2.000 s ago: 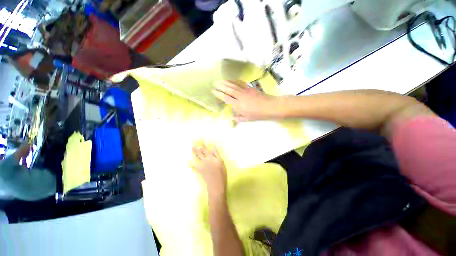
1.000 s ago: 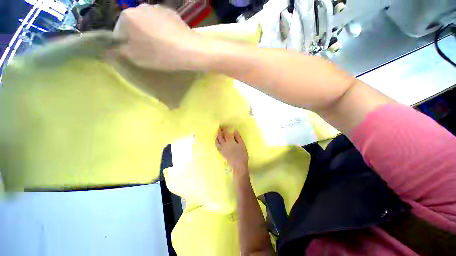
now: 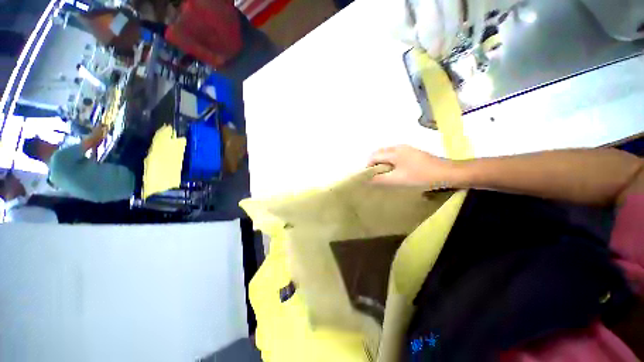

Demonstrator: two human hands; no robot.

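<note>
A large yellow lining panel (image 3: 328, 212) hangs over the white table's front edge and down beside my lap. A dark brown zip pocket panel (image 3: 369, 263) shows on its paler face, with a thin silvery line near its lower end. My right hand (image 3: 408, 168) pinches the panel's upper edge between thumb and fingers. A narrow yellow strip (image 3: 445, 102) runs from the machine toward my right forearm, which covers its lower part. My left hand is not visible.
The white sewing machine (image 3: 452, 28) stands at the top right on the white table (image 3: 311, 113). A white side table (image 3: 120, 283) is at the lower left. Beyond are a blue crate (image 3: 205, 147), a yellow stack (image 3: 164, 162) and a person in a green top (image 3: 88, 173).
My right hand has come back from the far left toward my lap with the panel. The panel has left the tabletop, the brown pocket now shows, and my left hand has gone from sight.
</note>
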